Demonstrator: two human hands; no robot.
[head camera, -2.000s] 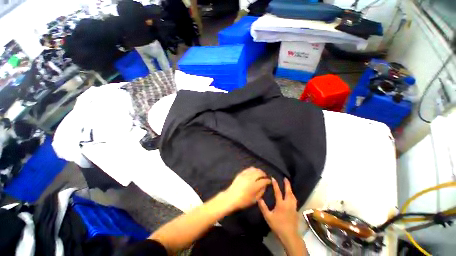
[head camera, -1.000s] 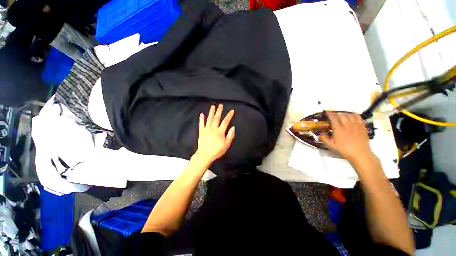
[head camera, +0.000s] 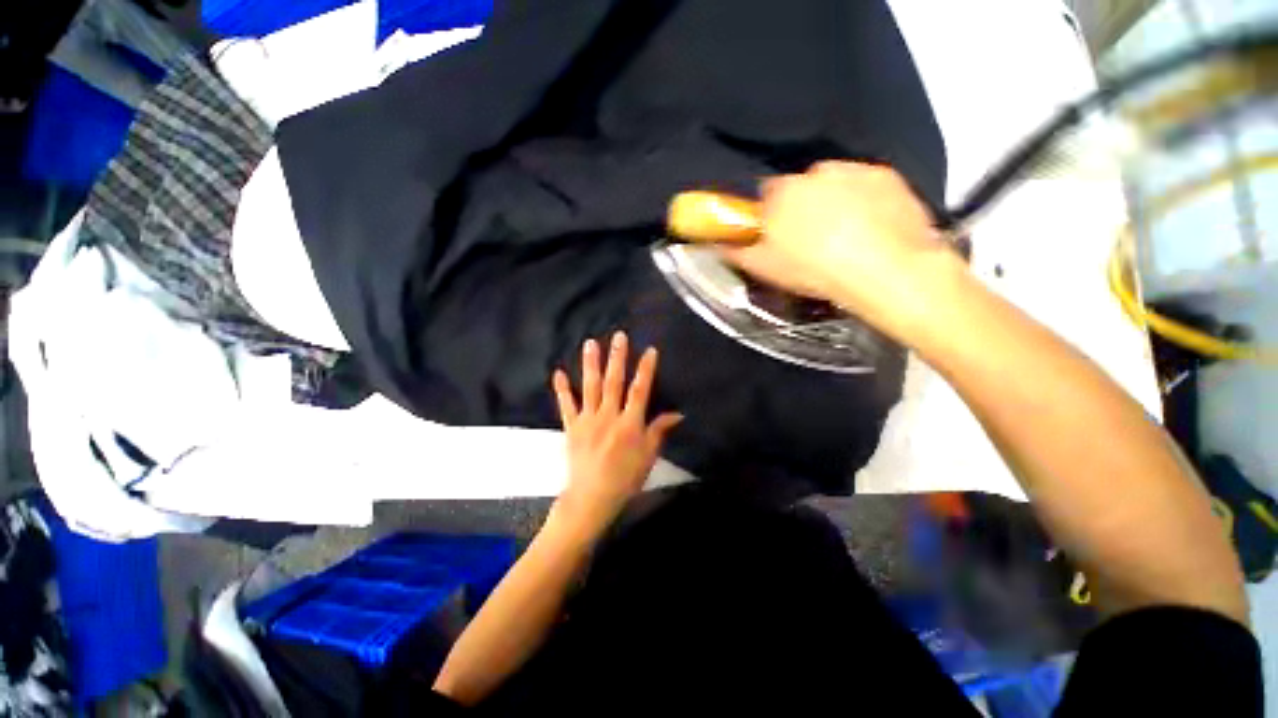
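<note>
A black garment (head camera: 561, 211) lies spread and wrinkled over the white padded table (head camera: 1037, 281). My right hand (head camera: 841, 232) is closed around the orange-brown wooden handle of the steam iron (head camera: 785, 330). The iron's silver pointed plate is over the right part of the black cloth, its tip to the left; whether it touches the cloth is hard to tell. My left hand (head camera: 607, 435) lies flat, fingers spread, on the garment's near edge, left of the iron, and grips nothing.
A white garment (head camera: 210, 435) and checked grey-black cloth (head camera: 182, 197) are heaped at the left. A blue crate (head camera: 372, 596) stands on the floor below. A dark hose (head camera: 1051, 126) runs from the iron to the upper right, near a yellow hose (head camera: 1191, 334).
The iron was at rest on the table's right side; my right hand has brought it left over the black garment. My left hand now lies nearer the garment's front edge. The view has shifted.
</note>
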